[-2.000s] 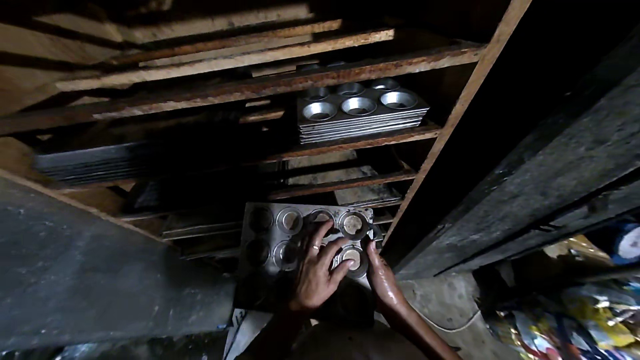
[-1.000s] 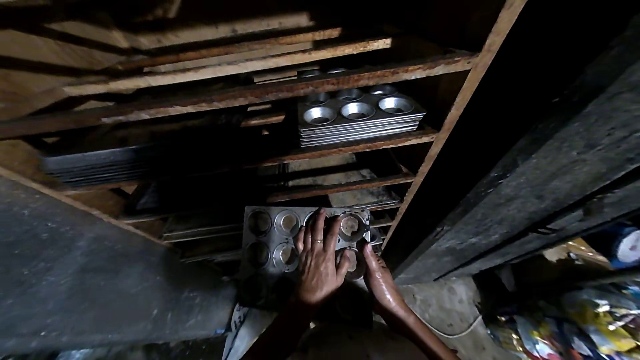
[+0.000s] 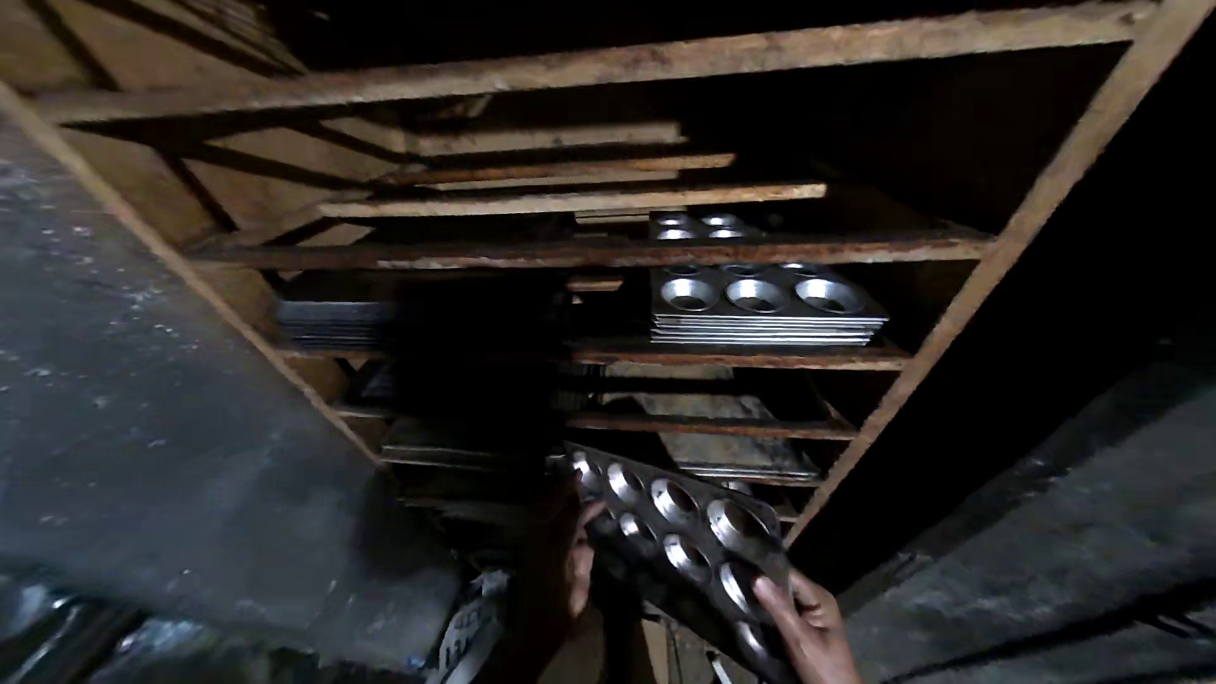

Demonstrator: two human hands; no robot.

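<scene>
A metal muffin tin [image 3: 698, 546] with round cups is held tilted between my hands at the lower middle. My right hand [image 3: 807, 622] grips its right edge, the thumb on top near a cup. My left hand [image 3: 581, 560] is at the tin's left end in deep shadow; its fingers touch or lie close to the edge, and its grip is hard to make out. Beyond the tin, a stack of similar muffin tins [image 3: 760, 318] sits on a shelf of the wooden rack.
The wooden rack's slats [image 3: 608, 252] cross ahead, with a dark stack of trays [image 3: 332, 323] at left and flat trays [image 3: 722, 427] on a lower level. Grey walls stand at left [image 3: 171, 408] and right [image 3: 1054, 570].
My left hand has moved from over the tin's cups to its left end. The tin has gone from nearly level to tilted, its right side lower. The view has shifted up the rack.
</scene>
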